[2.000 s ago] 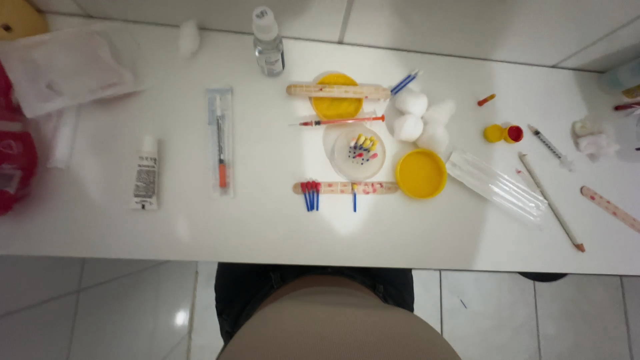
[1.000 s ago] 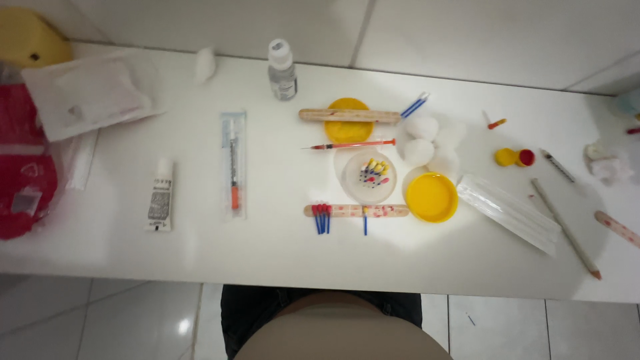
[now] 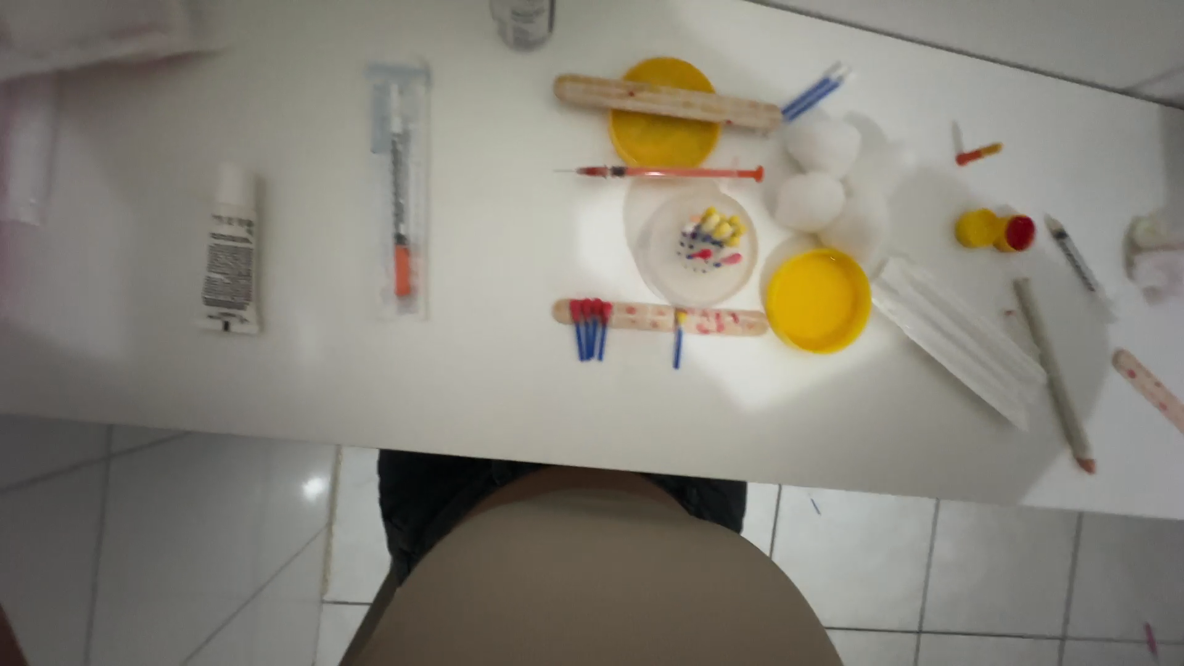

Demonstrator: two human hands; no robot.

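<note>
Neither of my hands shows in the head view. A syringe with an orange plunger (image 3: 684,173) lies between a yellow lid (image 3: 664,143) with a wooden stick (image 3: 671,100) across it and a clear round dish (image 3: 698,248) of small colored-tip applicators. Below the dish, red-tipped blue micro-applicators (image 3: 589,331) rest on a stained wooden stick (image 3: 638,316), with a yellow-tipped one (image 3: 679,340) farther right. A yellow round lid or dish (image 3: 818,301) sits beside white cotton balls (image 3: 810,202). A packaged syringe (image 3: 400,194) and a white tube (image 3: 231,254) lie to the left.
A clear bottle (image 3: 524,20) stands at the top edge. Rightward on the white table (image 3: 518,398) are clear plastic packaging (image 3: 962,342), a pencil (image 3: 1054,375), small yellow and red caps (image 3: 994,229), another syringe (image 3: 1073,256) and a spotted wooden stick (image 3: 1150,388). My torso is below the front edge.
</note>
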